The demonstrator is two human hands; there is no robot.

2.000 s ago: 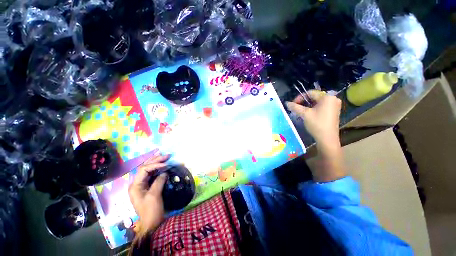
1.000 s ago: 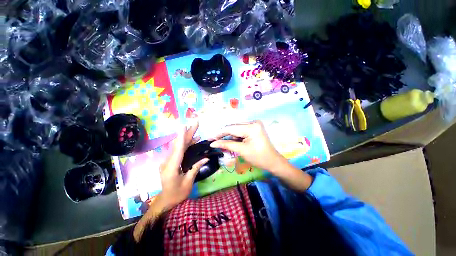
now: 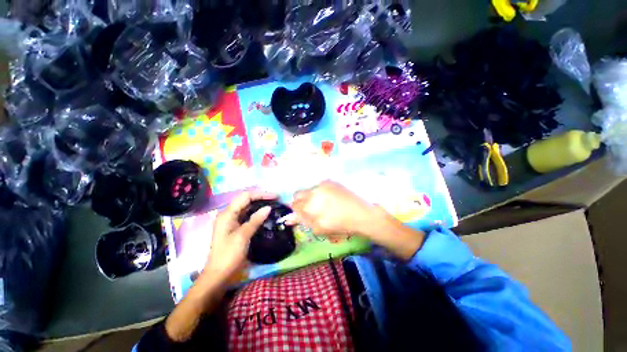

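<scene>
A glossy black plastic housing (image 3: 273, 244) lies at the near edge of the cartoon-printed mat (image 3: 385, 175), in front of the apron. My left hand (image 3: 234, 230) grips its left side, with the thumb over the rim. My right hand (image 3: 330, 210) is at its upper right edge, fingers closed together at a small pale spot. Whether the fingers hold a small part is too small to tell. Another black housing with pale blue dots stands at the mat's top (image 3: 298, 108). One with red-pink dots stands at its left (image 3: 179, 187).
Bagged black housings (image 3: 89, 103) heap at upper left. A clear-rimmed black cup (image 3: 127, 251) stands left of the mat. Purple parts (image 3: 393, 93), a black heap (image 3: 502, 89), yellow-handled pliers (image 3: 493, 165) and a yellow squeeze bottle (image 3: 564, 151) lie right. A cardboard carton (image 3: 536, 268) is at lower right.
My right hand has come from the black heap's lower edge to the housing, and its fingers have drawn together. The housing is turned between my hands. The view has shifted.
</scene>
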